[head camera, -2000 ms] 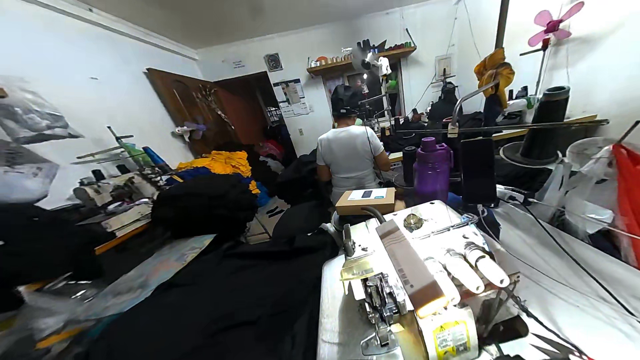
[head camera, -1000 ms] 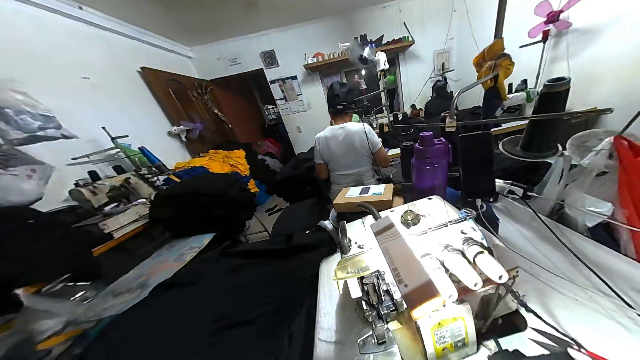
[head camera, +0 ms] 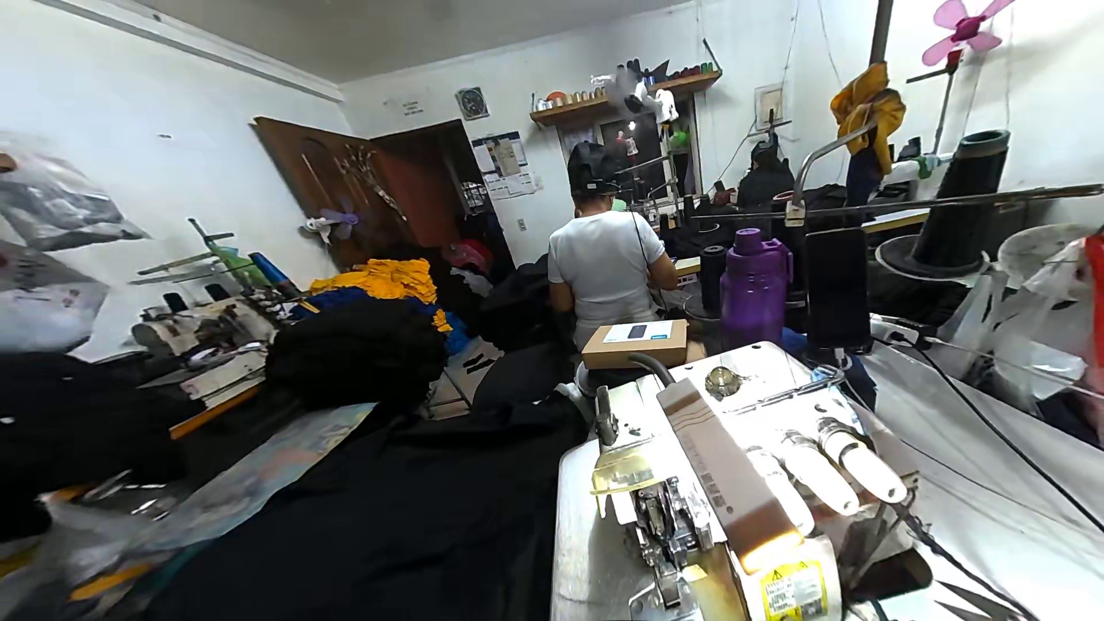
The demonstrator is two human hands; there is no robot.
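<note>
Neither my left hand nor my right hand shows in the head view. An overlock sewing machine (head camera: pixel 733 466) stands at the lower right, with its looper mechanism (head camera: pixel 664 526) exposed. Several pale tension knobs (head camera: pixel 811 474) stick out on its right side. Black fabric (head camera: pixel 405 517) lies to the left of the machine. A cardboard box (head camera: pixel 636 345) sits just behind the machine, beside a purple water bottle (head camera: pixel 753 289). A dark smartphone (head camera: pixel 837 291) stands upright to the right of the bottle, with a cable at its lower end.
A person in a white shirt (head camera: pixel 604 259) is at work ahead, back turned. Black and yellow cloth (head camera: pixel 379 280) is heaped at the left, near another sewing machine (head camera: pixel 203 328). A large black thread cone (head camera: pixel 962 203) and plastic bags (head camera: pixel 1035 336) are at the right. Scissors (head camera: pixel 983 599) lie at lower right.
</note>
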